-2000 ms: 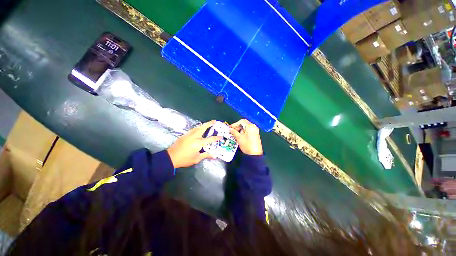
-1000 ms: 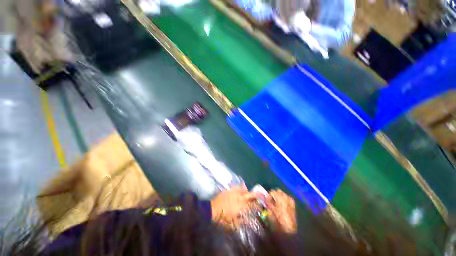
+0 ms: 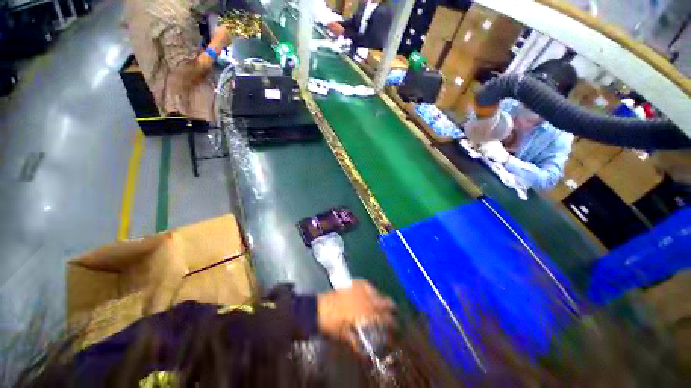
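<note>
My left hand (image 3: 356,309) is at the lower middle, blurred, with its fingers pointing right. The pale bagged lead (image 3: 332,258) runs from beside the phone down to this hand. Shiny clear plastic (image 3: 373,350) shows below the fingers. The white unit cannot be made out; the hand and blurred hair in front hide that spot, so the grip is unclear. My right hand is not in view. A black phone (image 3: 327,224) lies on the dark green bench (image 3: 284,186) at the upper end of the lead.
The blue sheet (image 3: 470,280) lies over the green belt (image 3: 394,159) on the right. An open cardboard box (image 3: 159,265) stands at lower left. A black case (image 3: 265,95) sits farther up the bench. A person in blue (image 3: 542,148) works opposite, near a black ribbed hose (image 3: 568,110); others are farther off.
The view has swung up and left, bringing the far line and other people in. My right hand and the white unit, seen earlier, no longer show. My left hand remains at the lead's lower end.
</note>
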